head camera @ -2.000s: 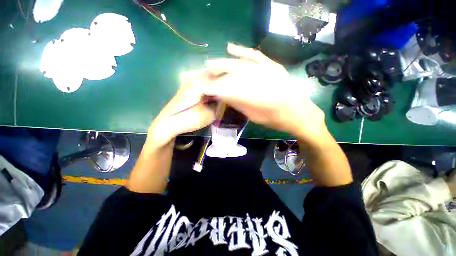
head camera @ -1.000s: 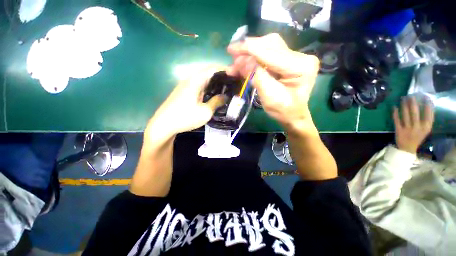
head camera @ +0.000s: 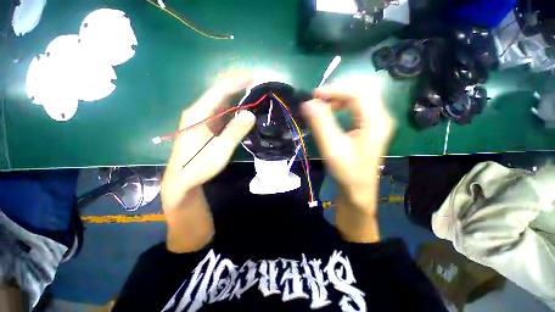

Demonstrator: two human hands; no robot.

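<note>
A white camera housing with a dark round interior [head camera: 272,137] is held at the bench's near edge, its white bracket foot [head camera: 275,178] pointing toward me. Thin wires come out of its middle: a red one runs left to a small white plug [head camera: 157,140], and a coloured bundle hangs right to a white plug [head camera: 313,203]. My left hand [head camera: 210,137] grips the housing's left side, thumb on the rim. My right hand [head camera: 350,131], blurred, is at the right side, thumb and finger close together near a white cord end [head camera: 331,67]; whether it grips the cord is unclear.
Overlapping white round plates [head camera: 91,55] lie at left on the green bench [head camera: 182,36]. A loose wire [head camera: 195,27] lies at the back. Black ring parts [head camera: 453,76] are piled at right, with a blue bin [head camera: 487,11] behind. A person's pale sleeve [head camera: 493,213] is at lower right.
The coloured wires, held up in my right hand a second ago, now hang over the housing's edge. My right hand has moved down and right. The other person's hand has left the bench.
</note>
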